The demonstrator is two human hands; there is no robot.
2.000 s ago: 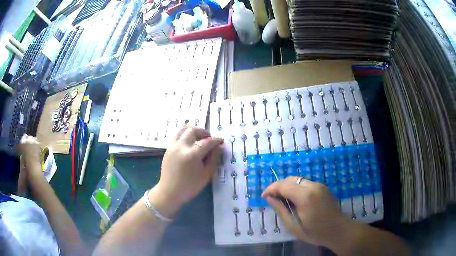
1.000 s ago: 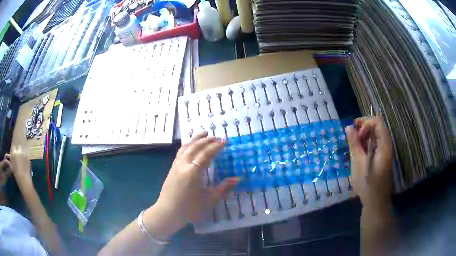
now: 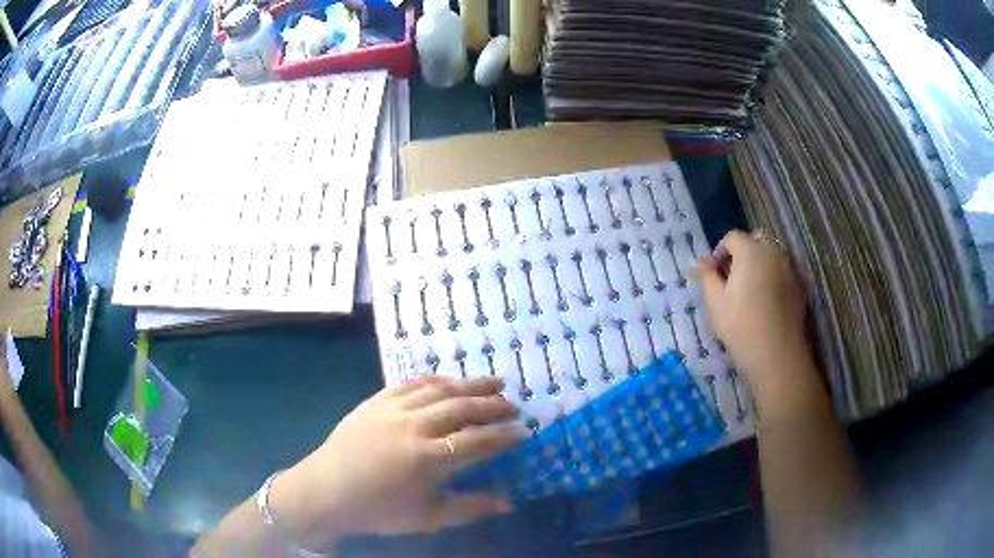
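Observation:
The white board [image 3: 420, 251] lies over brown cardboard, with rows of dark dumbbell-shaped metal parts [image 3: 531, 286]. The blue dotted sheet [image 3: 621, 431] lies slanted over the board's lower part and past its front edge. My left hand [image 3: 436, 452] is at the sheet's left end, with the fingers over it; the end is hidden under them. My right hand [image 3: 752, 289] is at the board's right edge with thumb and fingertips together. Whether it pinches anything small cannot be told. No tweezers can be made out.
A second white board [image 3: 251, 185] lies left. Beyond are a red bin [image 3: 349, 57] and white bottles [image 3: 440, 44]. Tall stacks of thin boards [image 3: 872, 229] stand right. A zip bag [image 3: 145, 425], pens [image 3: 84, 343] and another person's arm [image 3: 38, 458] are at left.
The blue sheet has moved down towards me and now slants, uncovering the board's middle rows. My left hand has moved down with it. My right hand has left the sheet's right end.

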